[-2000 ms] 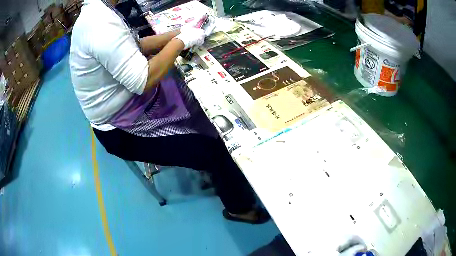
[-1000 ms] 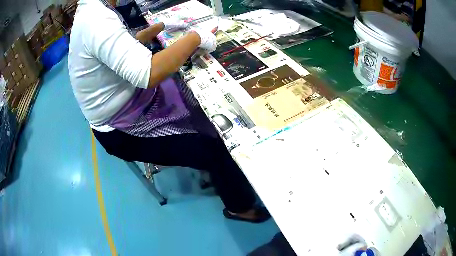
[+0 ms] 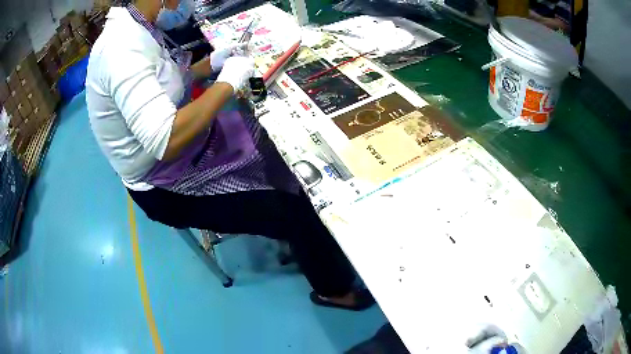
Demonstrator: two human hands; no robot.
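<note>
A white glove with blue on it, seemingly my left hand (image 3: 490,341), shows at the bottom edge, mostly cut off. Its fingers and anything in them cannot be made out. My right hand is not in view. The white bench cover (image 3: 443,256) lies in front of me, with small dark marks and a grey rectangular print.
A seated person (image 3: 207,131) in white gloves holds a slim bar at the bench's far left. A red length (image 3: 282,61) lies close by. A lidded white bucket (image 3: 529,72) stands on the green bench top (image 3: 443,86). Printed sheets (image 3: 387,148) cover the bench beyond.
The other person's gloved hands have drawn back towards their body and a slim bar now shows raised in them. A red length shows beside them. My visible glove has hardly moved.
</note>
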